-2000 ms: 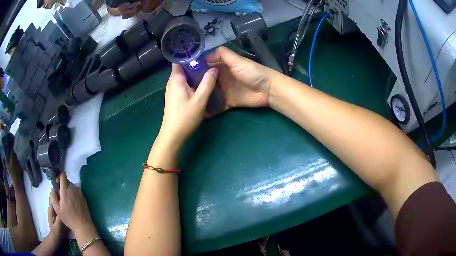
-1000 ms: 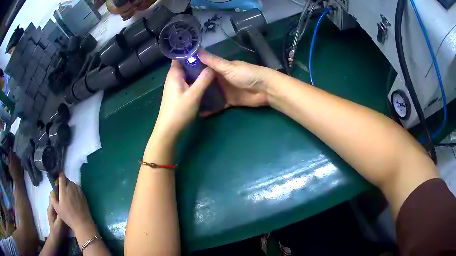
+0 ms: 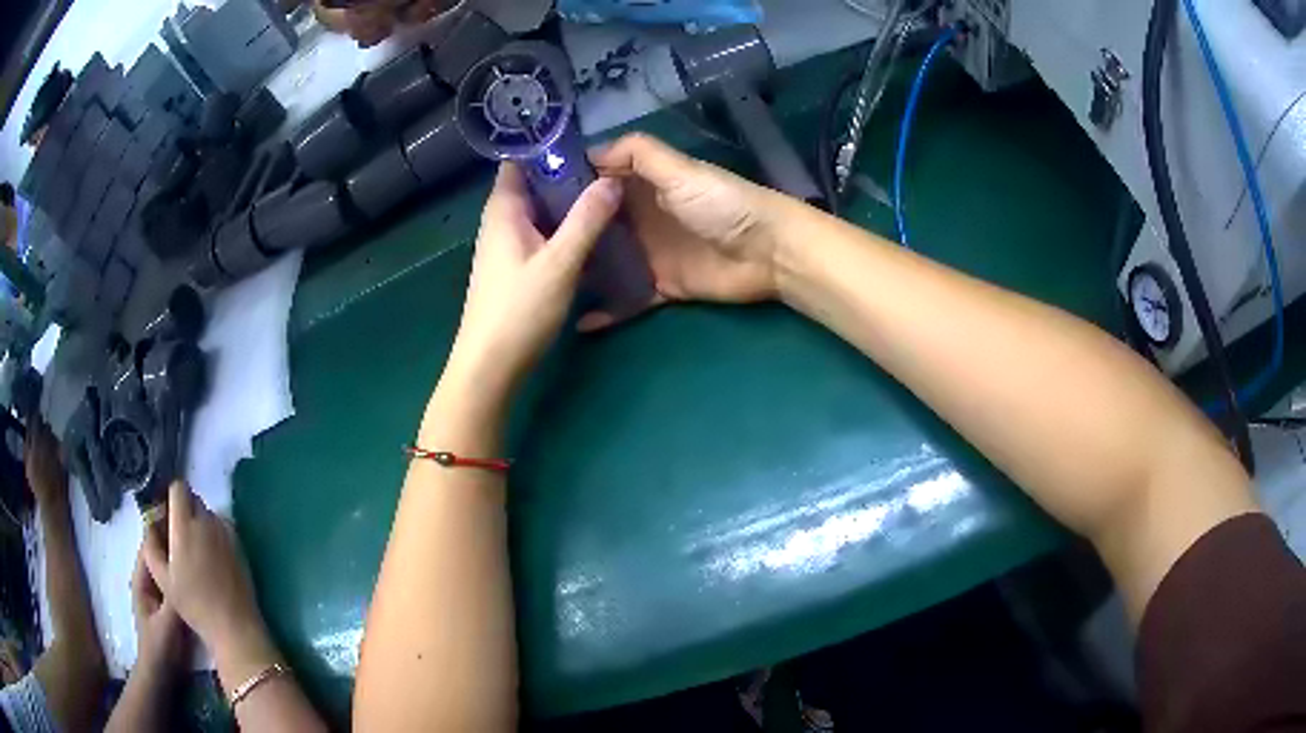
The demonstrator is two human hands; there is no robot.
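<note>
A dark-grey handheld blower unit [image 3: 609, 265] is held over the far part of the green mat. Its round fan head [image 3: 514, 106] with the spoked grille faces me, and a white-violet indicator light [image 3: 554, 162] glows just below it. My left hand [image 3: 533, 265] is closed around the handle from the left, thumb across its front. My right hand [image 3: 702, 222] holds the handle from the right, its fingers partly hidden behind the unit.
Grey units [image 3: 298, 215] lie in rows at the far left. A single grey unit [image 3: 778, 151] lies right of my hands. Another person's hands [image 3: 201, 573] hold a unit at the left. A pale machine [image 3: 1060, 86] with gauge, blue tube [image 3: 908, 143] and black hose stands right.
The fan head tilts slightly and its grille shows more clearly; the light stays lit. My right fingers have shifted a little at the handle. The other person's unit has tilted.
</note>
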